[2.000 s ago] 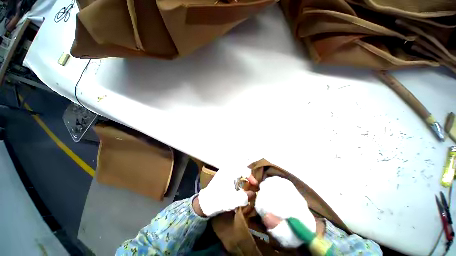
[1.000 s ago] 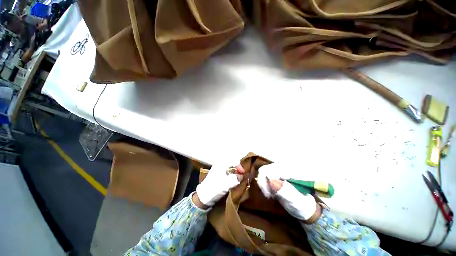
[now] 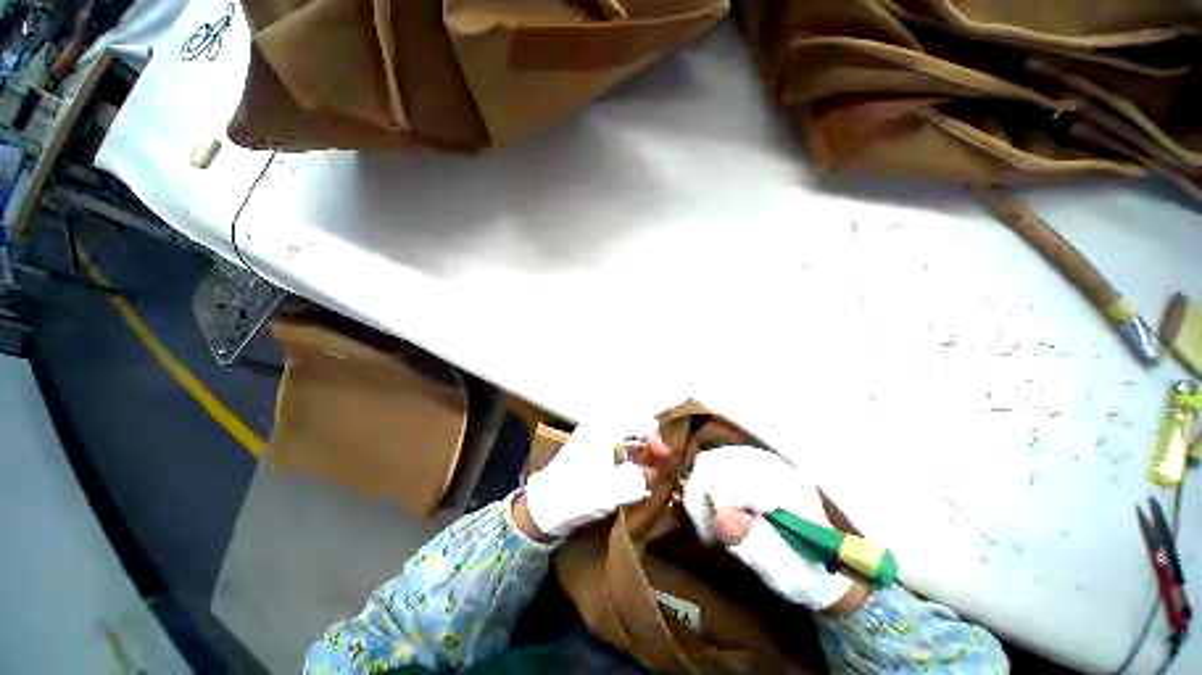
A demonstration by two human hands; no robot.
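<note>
A brown bag (image 3: 620,580) lies in my lap with its top corner raised at the table edge; a pale tag shows inside it. My left hand (image 3: 588,477), in a white glove with bare fingertips, grips the bag's corner beside a small gold ring (image 3: 630,451). My right hand (image 3: 758,525), gloved in white, holds a green-handled tool (image 3: 833,545) with a yellow band. Its handle points to the lower right. The tool's tip is hidden at the bag's edge, near a small gold fitting (image 3: 679,491).
Brown bags (image 3: 461,66) and a folded heap (image 3: 949,92) stand at the table's back. At right lie a wooden-handled tool (image 3: 1068,264), a block (image 3: 1184,332), a yellow tool (image 3: 1173,433) and red-black snips (image 3: 1164,560). A brown panel (image 3: 363,422) lies left, below the table.
The green handle swung from pointing lower right to nearly level, then back to lower right. My right hand moved slightly away from the bag corner and returned. The camera view also shifted.
</note>
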